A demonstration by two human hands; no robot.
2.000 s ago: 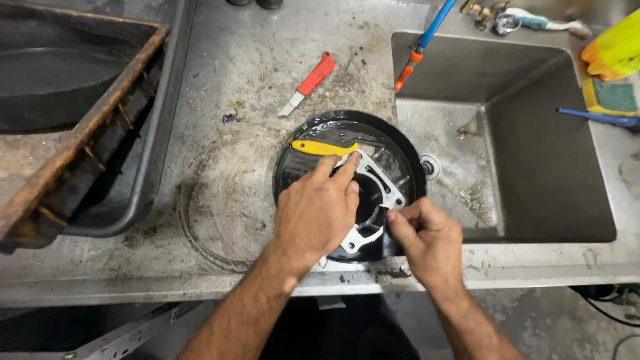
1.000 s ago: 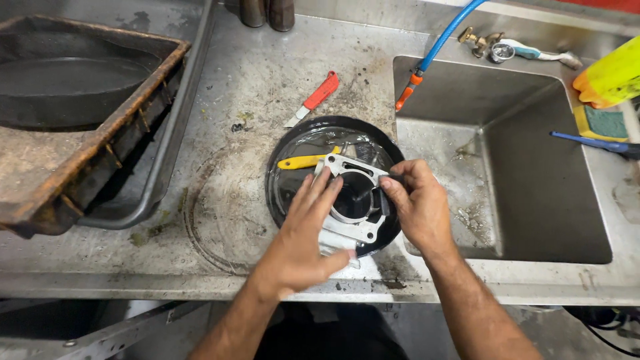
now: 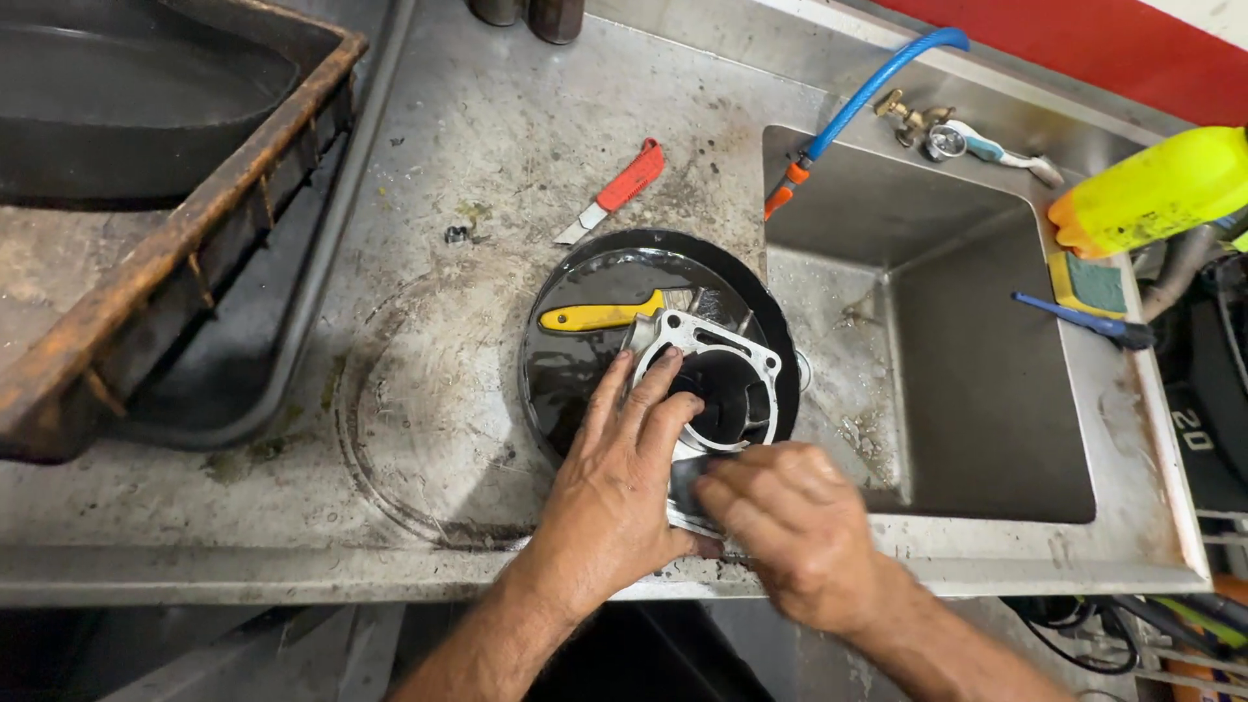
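A cast metal engine cylinder with a round bore rests tilted in a round black pan holding dark liquid. My left hand grips its left side, fingertips at the edge of the bore. My right hand is at the near side of the cylinder, fingers curled; whether they hold something small is hidden. A paintbrush with a yellow handle lies in the pan behind the cylinder. Beyond the pan, a red utility knife with its blade out lies on the stained metal worktop.
On the right is a steel sink with a blue hose hanging in. A sponge, a blue-handled brush and a yellow bottle are at its right edge. A rusty-edged tray stands at the left.
The cylinder has been turned and tilted within the pan. My right hand has moved from the cylinder's right side to its near side. My left hand has closed in on its left side.
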